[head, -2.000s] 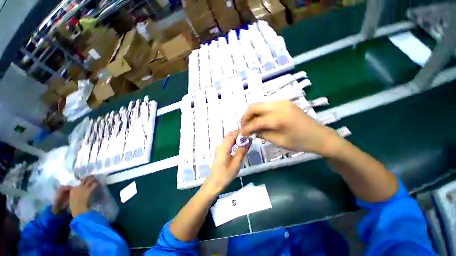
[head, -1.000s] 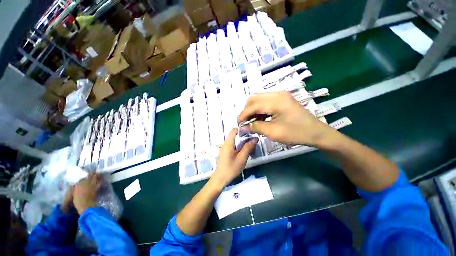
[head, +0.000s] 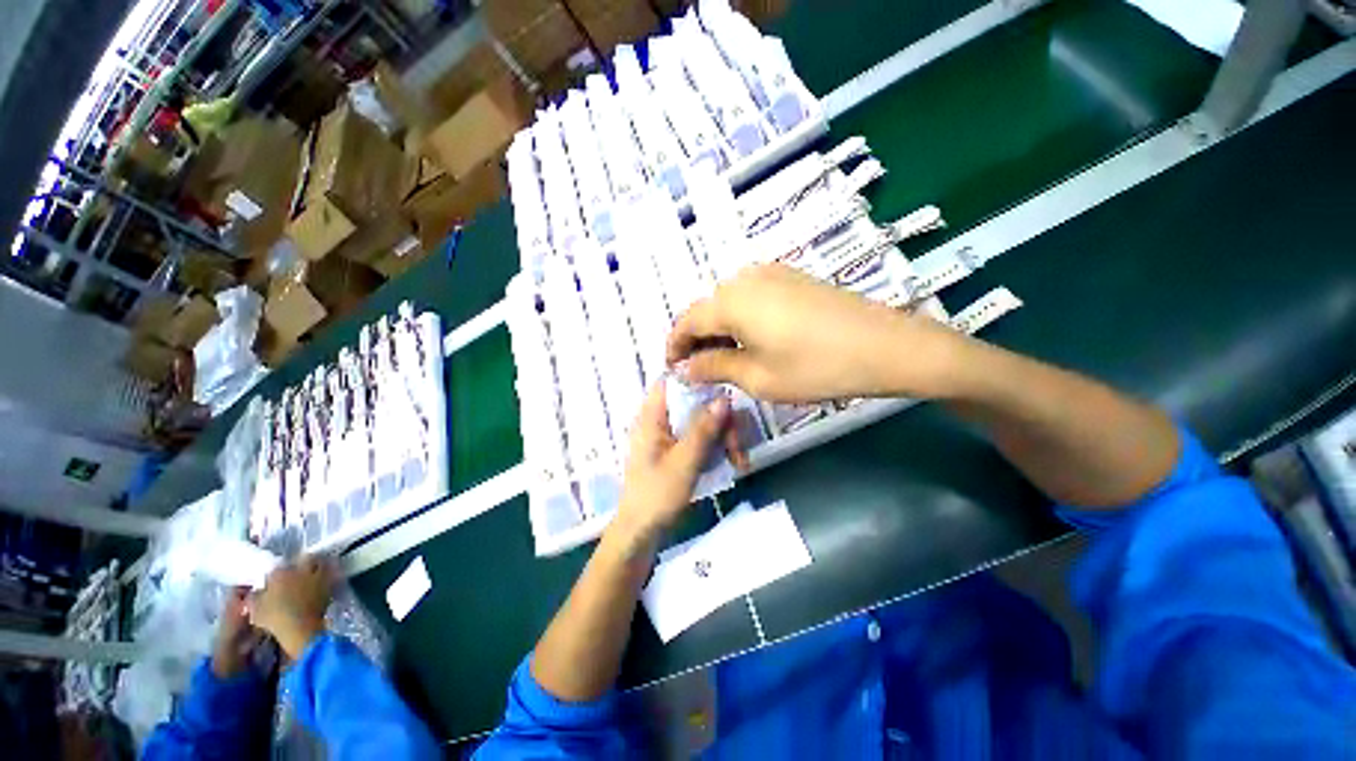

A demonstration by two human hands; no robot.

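Note:
My left hand holds a small pale, grey-white piece, likely the face end of a watch, between thumb and fingers. My right hand is above it, its fingertips pinched at the top of the piece; they hide what they grip. Both hands are over the near edge of a white tray with long white wrapped watches in parallel rows. Bare watch straps stick out past the tray's right edge. White cards with a small dark mark lie on the green bench before me.
Another tray of wrapped watches stands behind, and a third at the left. A small white slip lies left of the cards. A neighbour's hands work at crumpled clear plastic. Pale rails cross the bench. Cardboard boxes stand behind.
The view has shifted, so the trays sit further left and higher. My hands stay together; the held piece now shows as a pale, flatter surface. The neighbour's hands have moved slightly.

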